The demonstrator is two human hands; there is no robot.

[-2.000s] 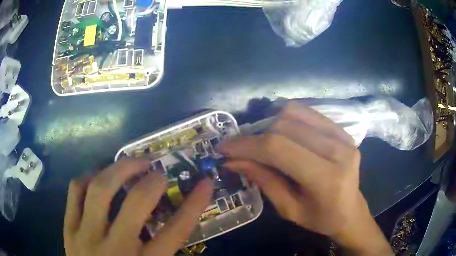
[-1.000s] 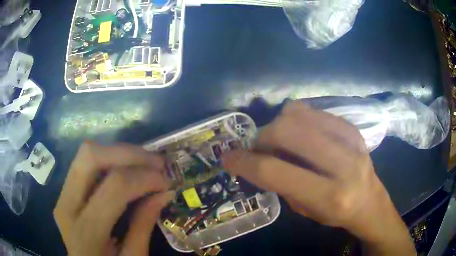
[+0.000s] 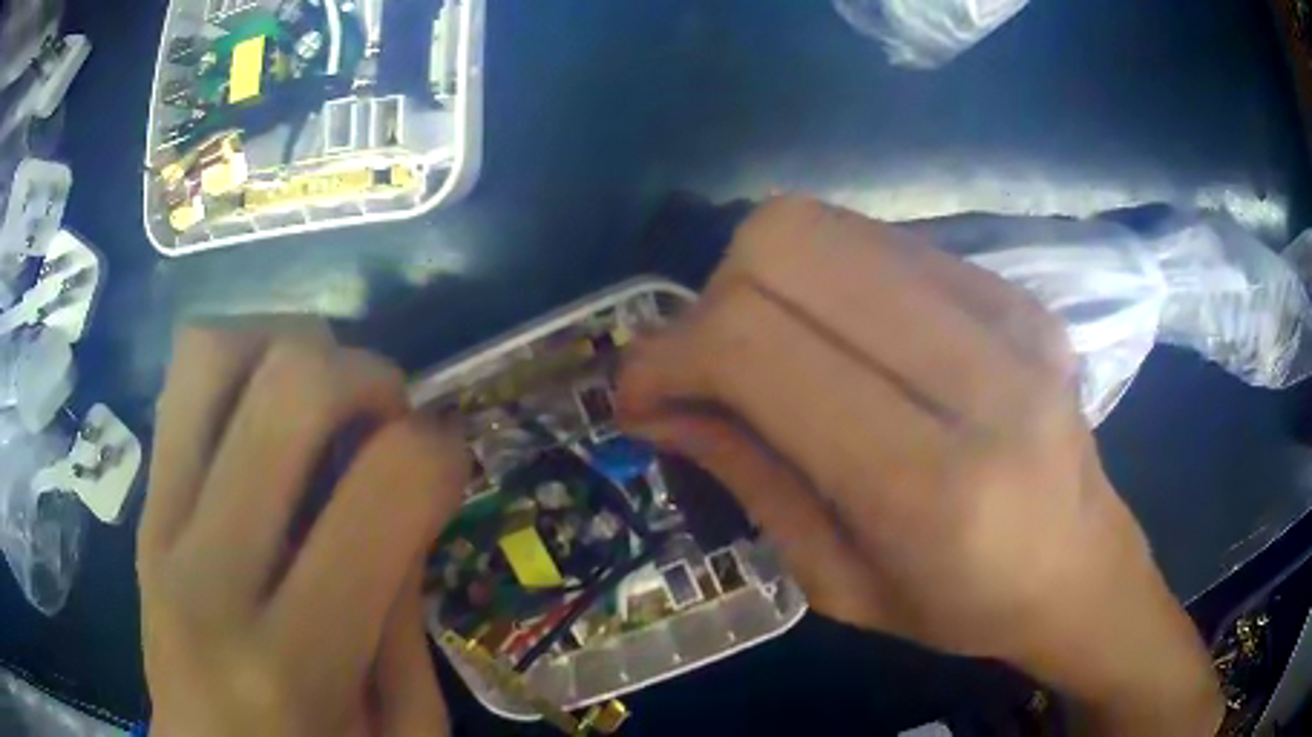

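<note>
A white power strip housing [image 3: 676,644] lies open and tilted on the bench, with a green circuit board, a yellow transformer [image 3: 530,557], a blue disc component [image 3: 623,458] and dark and red wires inside. A brass contact strip [image 3: 497,665] runs along its lower left edge and sticks out past the rim. My left hand [image 3: 295,504] is at the housing's left end, fingers bent, blurred. My right hand [image 3: 863,418] is over the upper right part, thumb and index finger pinched together at the slots. What either hand's fingertips hold is hidden or too blurred to tell.
A second open housing [image 3: 310,213] lies at the upper left. White plugs [image 3: 104,461] and clear plastic lie along the left edge. A bagged cord [image 3: 1108,295] lies right of my right hand, another plastic bag [image 3: 943,22] at the top. Brass pieces [image 3: 1240,648] show at lower right.
Both hands have risen slightly; my left hand has moved off the middle of the housing to its left end. The blue disc, covered a second ago, shows again. The view has shifted.
</note>
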